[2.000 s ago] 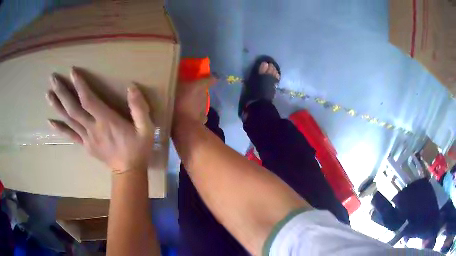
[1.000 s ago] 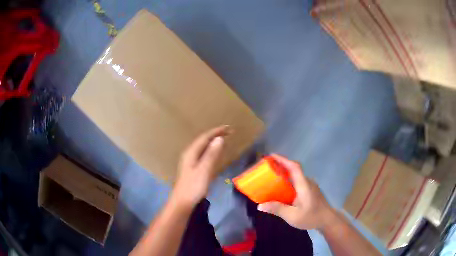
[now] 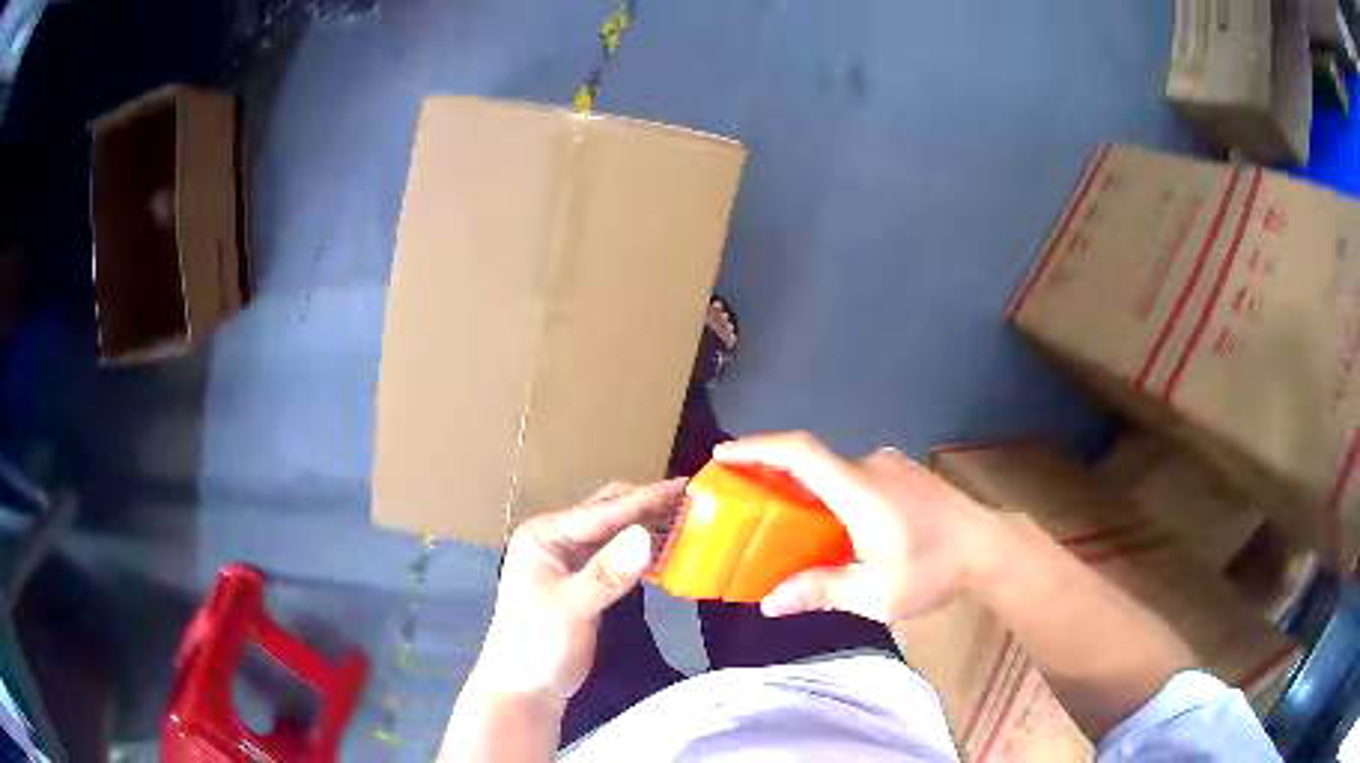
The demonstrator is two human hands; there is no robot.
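An orange tape gun [image 3: 753, 534] is held in my right hand [image 3: 880, 537], its toothed edge facing left. My left hand [image 3: 574, 589] is beside that edge, with thumb and fingertips close to it; whether it pinches the tape end cannot be told. A large tan shipping carton [image 3: 552, 313] stands in front of my legs, its closed flaps meeting at a centre seam. A thin shiny line runs along the lower part of the seam.
A small open carton [image 3: 172, 224] lies at the upper left. A red plastic stool [image 3: 261, 678] is at the lower left. Stacked cartons with red stripes [image 3: 1208, 298] stand at the right. A worn yellow line [image 3: 613, 30] crosses the floor. A sandalled foot [image 3: 719, 336] is beside the carton.
The carton now appears more upright in view. My hands have left its faces and come together at the tape gun. The stool and the small carton show in different places as the view has turned.
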